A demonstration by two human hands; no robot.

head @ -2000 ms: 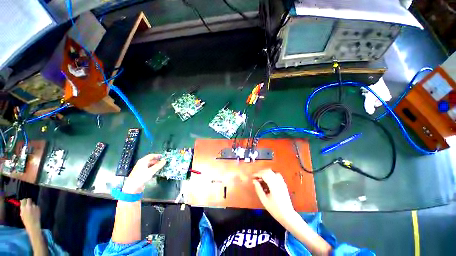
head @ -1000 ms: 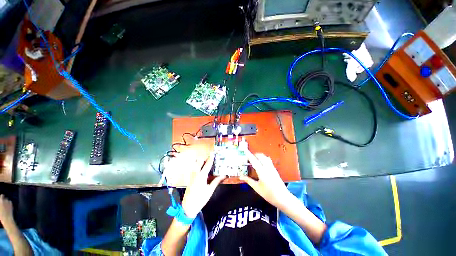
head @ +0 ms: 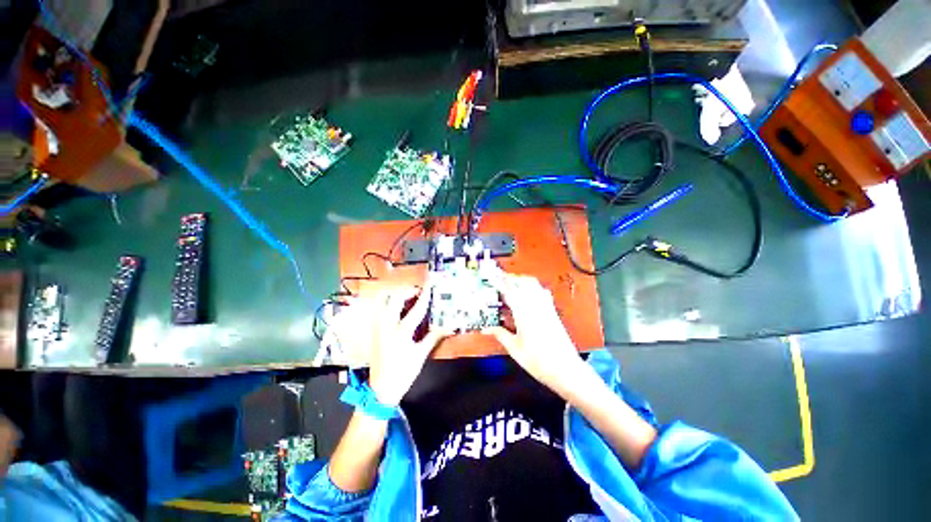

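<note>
A green-white circuit board (head: 467, 298) lies on the orange-red test fixture (head: 567, 306), its far edge at the black connector block (head: 415, 249). My left hand (head: 396, 336) grips the board's left side and near corner. My right hand (head: 529, 318) grips its right side and near right corner. A blue strap (head: 369, 399) is around my left wrist. Black cables and a blue cable (head: 531, 184) run into the block. Whether the plugs are fully seated cannot be told.
Two loose boards (head: 410, 177) (head: 310, 149) lie beyond the fixture. Two remote controls (head: 189, 269) (head: 117, 309) lie left. Coiled black cable (head: 635, 163), a blue pen (head: 653, 209) and an orange meter box (head: 852, 127) are right. A person's sleeve (head: 61, 494) shows lower left.
My left hand has left the board at the fixture's left, and both hands now hold a board at the connector block. Over the last second that board has moved slightly closer to the block.
</note>
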